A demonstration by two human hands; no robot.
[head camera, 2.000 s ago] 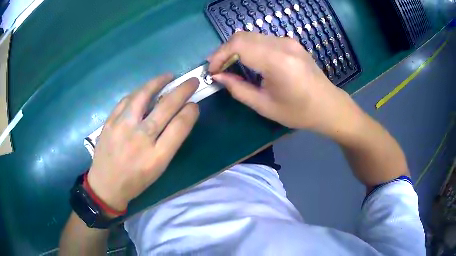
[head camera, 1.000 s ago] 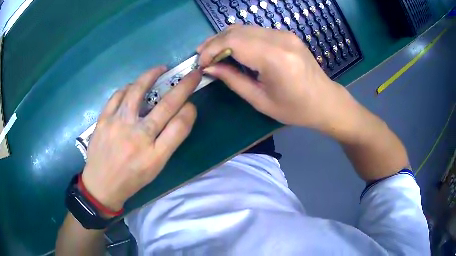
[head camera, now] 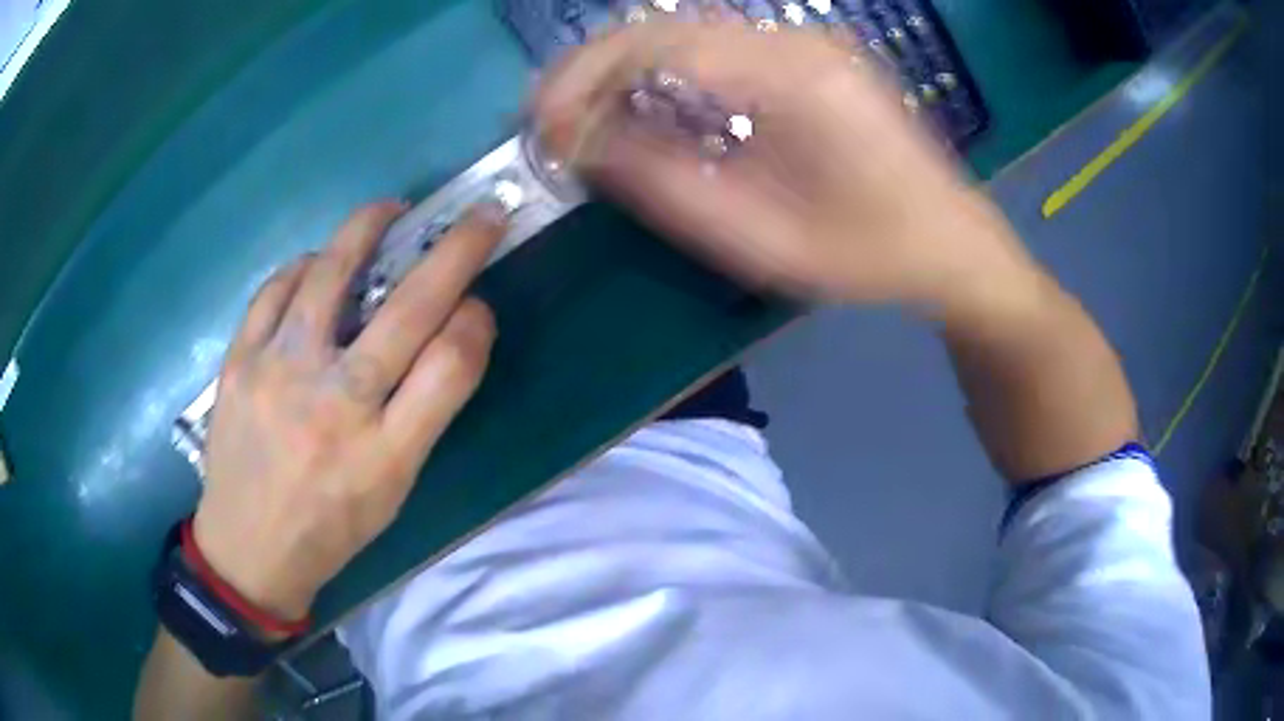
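Note:
A silver-white bar (head camera: 458, 197) with round seats lies slantwise on the green bench. My left hand (head camera: 331, 373) lies flat over it, fingers spread, and holds it down; an index fingertip is near a bright round part (head camera: 508, 195) in a seat. Another round part shows between the fingers. The bar's left end sticks out past my hand. My right hand (head camera: 760, 162) is motion-blurred above the bar's right end, fingers curled. A faint thin streak between its fingers looks like the yellow-brown hand tool (head camera: 608, 130); its tip cannot be made out.
A black component tray (head camera: 936, 71) with shiny parts lies behind my right hand, partly covered by it. A dark block (head camera: 1105, 26) is at the top right. The bench edge (head camera: 563, 472) runs slantwise before my white clothing. Beyond it is grey floor with yellow lines.
My left hand and the bar appear further left in view. My right hand has gone from a sharp pinch at the bar to a blurred pose slightly above it. The tray is more covered.

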